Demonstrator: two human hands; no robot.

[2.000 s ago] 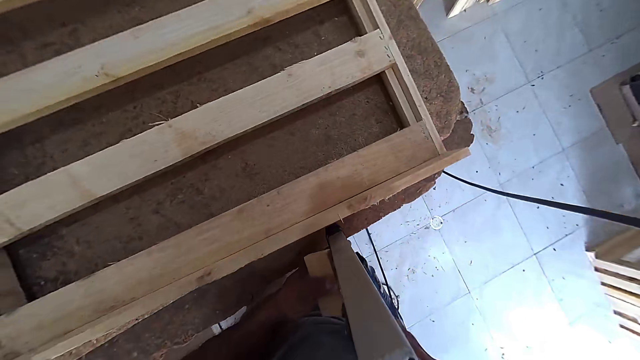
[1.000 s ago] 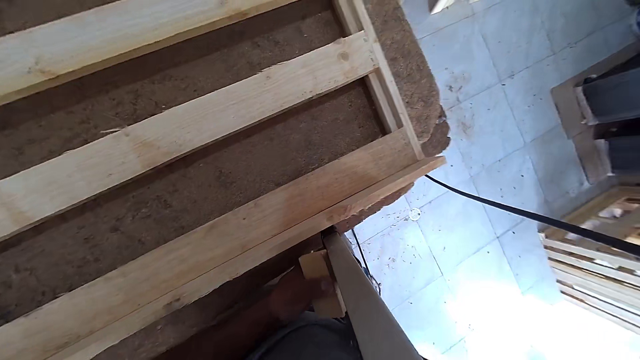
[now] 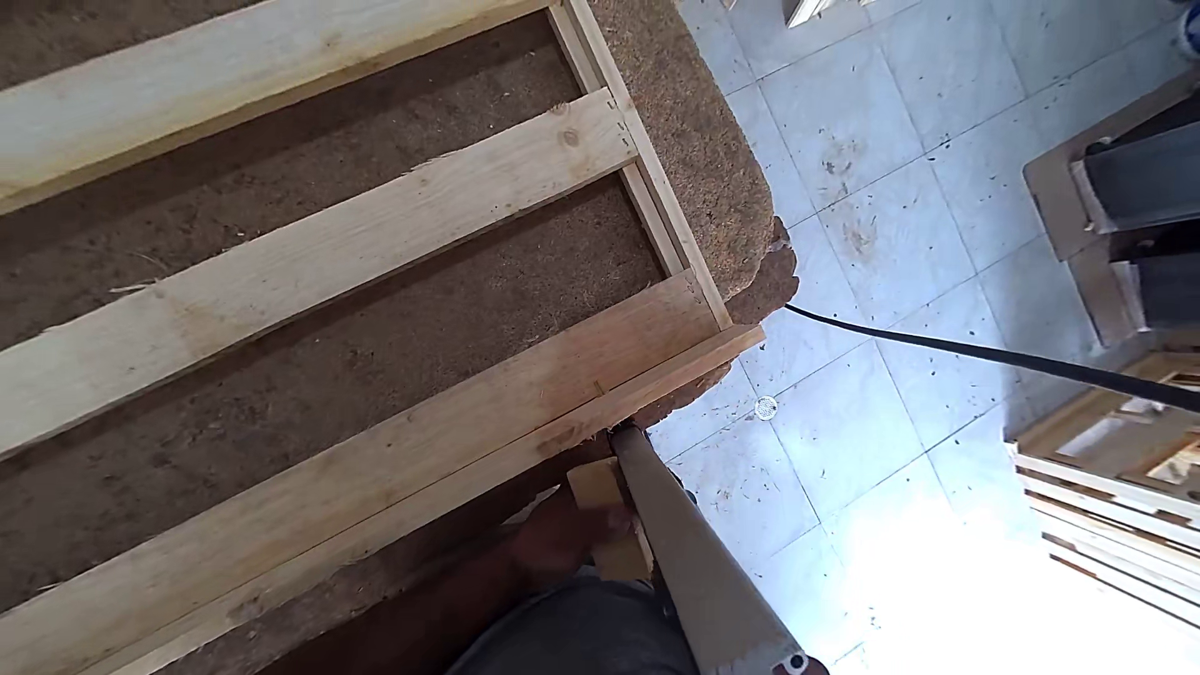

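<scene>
A slatted pale wooden frame (image 3: 403, 225) lies over a rough brown board. My left hand (image 3: 562, 534), blurred and in shade, is closed around a small yellowish wooden block (image 3: 596, 483) below the frame's near edge. Right beside the block, a long grey flat tool (image 3: 698, 562), perhaps a handsaw, slants from the bottom edge up to the near rail (image 3: 562, 422), close to its right end. A bolt shows at the tool's lower end. Only a small brownish patch shows beside that bolt, perhaps part of my right hand (image 3: 814, 667); its fingers are hidden.
The brown board's chipped edge (image 3: 722, 159) juts past the frame. A black cable (image 3: 937, 339) runs right from it above the tiled floor (image 3: 872, 216), which has scattered debris and a round drain (image 3: 766, 408). Stacked wooden frames (image 3: 1116, 525) and dark objects (image 3: 1153, 178) stand at right.
The view has shifted somewhat, with the dark objects and stacked frames at right coming further in than two seconds ago. My left hand stays at the wooden block.
</scene>
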